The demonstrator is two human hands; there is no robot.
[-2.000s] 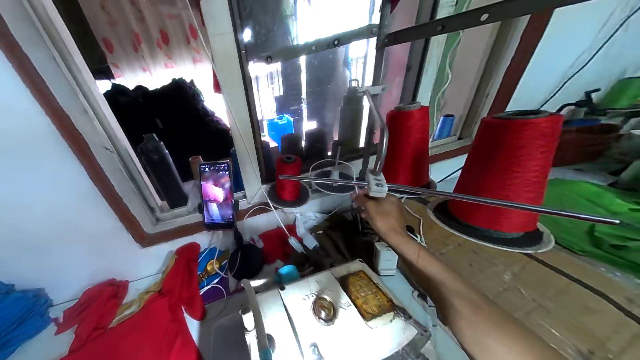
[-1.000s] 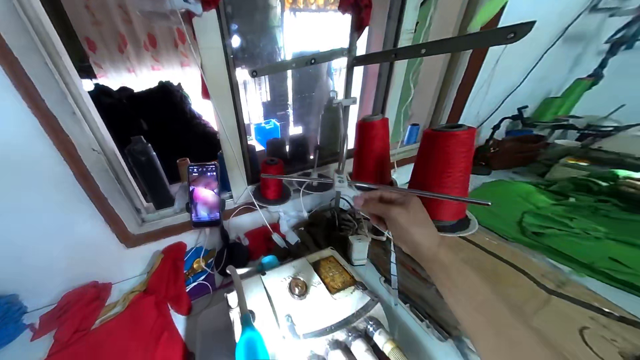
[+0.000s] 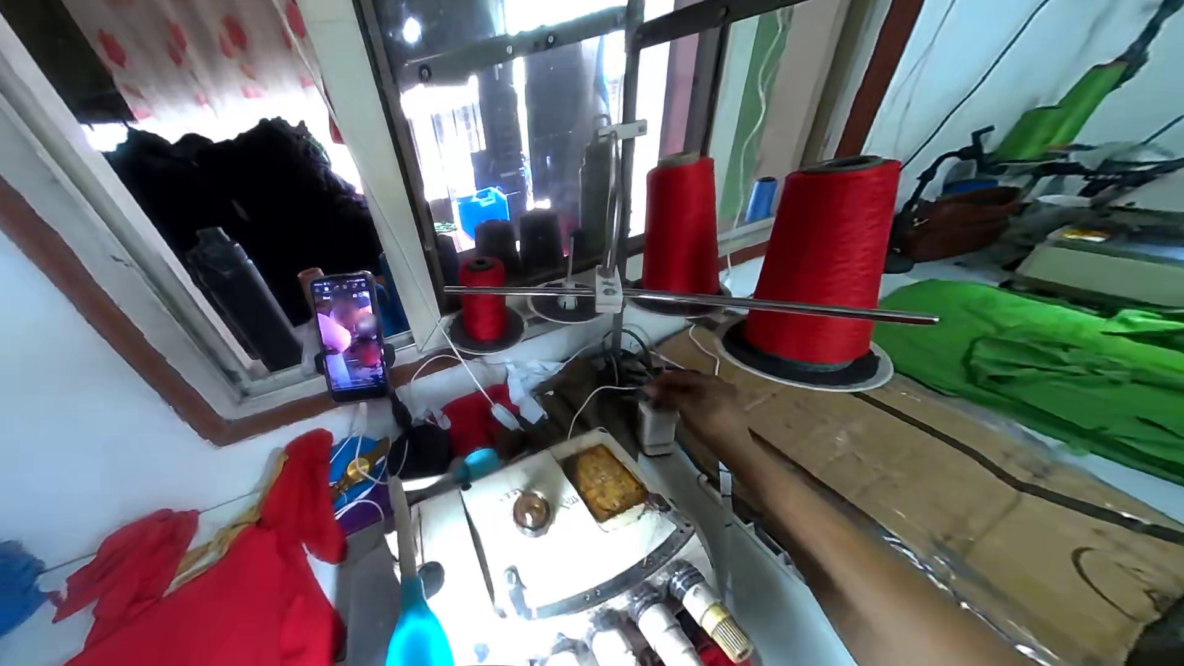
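My right hand reaches in from the lower right, its fingertips at the top of a small light box behind the overlock sewing machine. Whether the fingers hold anything is hard to tell. Above the hand a metal rod crosses the thread stand's upright pole. Large cones of red thread stand on round holders, and a smaller red cone sits to the left. Tension knobs line the machine's front. My left hand is out of view.
A lit phone stands in a holder by the window frame. Red cloth lies at the lower left, green cloth on the right beyond a cardboard-covered table. A blue-handled tool is at the machine's left front.
My right hand was up at the metal rod by the pole in both earlier frames. It is now lower, behind the machine near the small light box.
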